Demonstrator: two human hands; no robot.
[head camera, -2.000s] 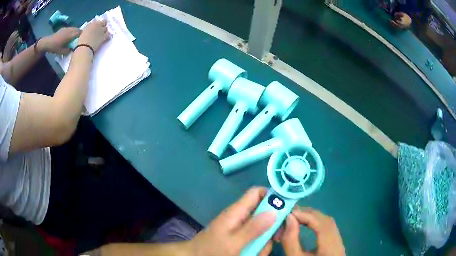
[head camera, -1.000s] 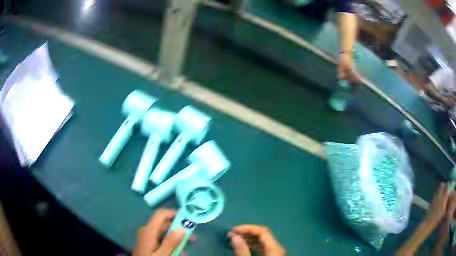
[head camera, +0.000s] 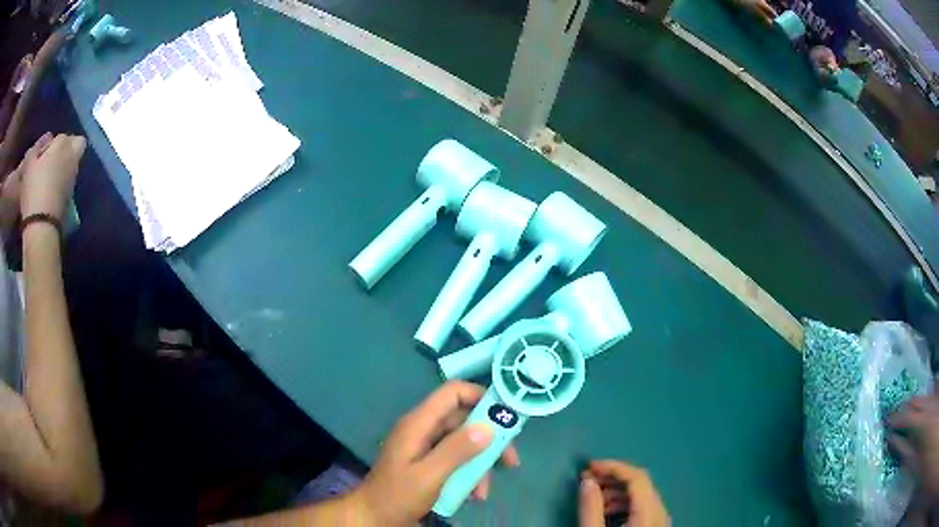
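My left hand (head camera: 427, 453) holds a mint-green handheld fan (head camera: 479, 453) by its handle, thumb on the front below the display. The fan's round spoked grille (head camera: 538, 369) faces me and the black oval display (head camera: 502, 415) shows lit white digits. My right hand (head camera: 623, 496) is at the bottom edge, right of the fan and apart from it, fingers curled and partly cut off. Whether it holds something small cannot be told. Several more mint fans (head camera: 494, 220) lie slanted on the green bench beyond the held one, which overlaps the nearest.
A stack of white sheets (head camera: 196, 144) lies at the left, beside another person's arm (head camera: 51, 309). An open plastic bag of small mint parts (head camera: 844, 422) stands at the right, with another hand at it. A pale rail and upright (head camera: 541, 67) border the dark conveyor.
My right hand has come off the fan and moved right. The display now shows digits. The neighbour's hands have left the paper stack. A hand has appeared at the bag.
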